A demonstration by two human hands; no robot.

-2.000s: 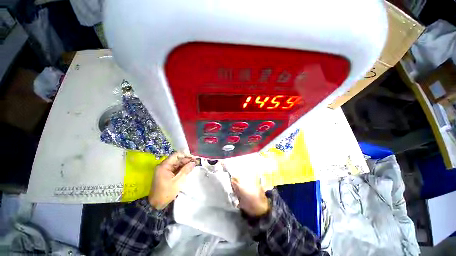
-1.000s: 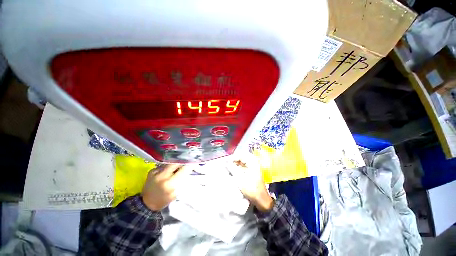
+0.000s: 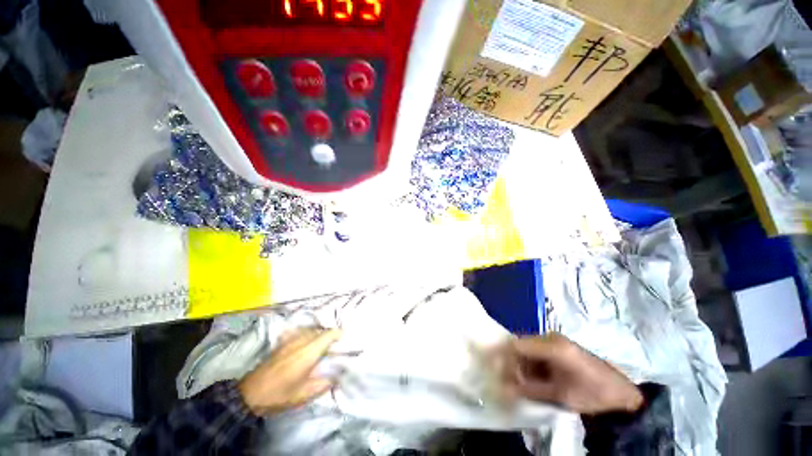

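Observation:
The white to light-grey garment (image 3: 405, 347) lies over my lap and against the table's front edge, brightly lit. My left hand (image 3: 289, 370) lies on its left part, fingers pointing right; whether it grips is unclear. My right hand (image 3: 556, 370) is blurred at the garment's right part, fingers curled onto the cloth. Both hands are below the table edge, away from the machine. The machine head's red control panel (image 3: 313, 98) is at the top, its lit counter partly cut off. Small metal parts of the press (image 3: 338, 224) show below the head.
Shiny silver-blue heaps lie left (image 3: 209, 191) and right (image 3: 458, 160) of the head. Yellow patches (image 3: 227, 272) mark the white table (image 3: 107, 214). A blue bin (image 3: 512, 298) and a crumpled grey garment pile (image 3: 632, 312) are at the right, a marked carton (image 3: 552, 62) behind.
My hands have moved down and apart from under the machine head, bringing the cloth back over the lap. The view has shifted, so more of both heaps and the carton shows.

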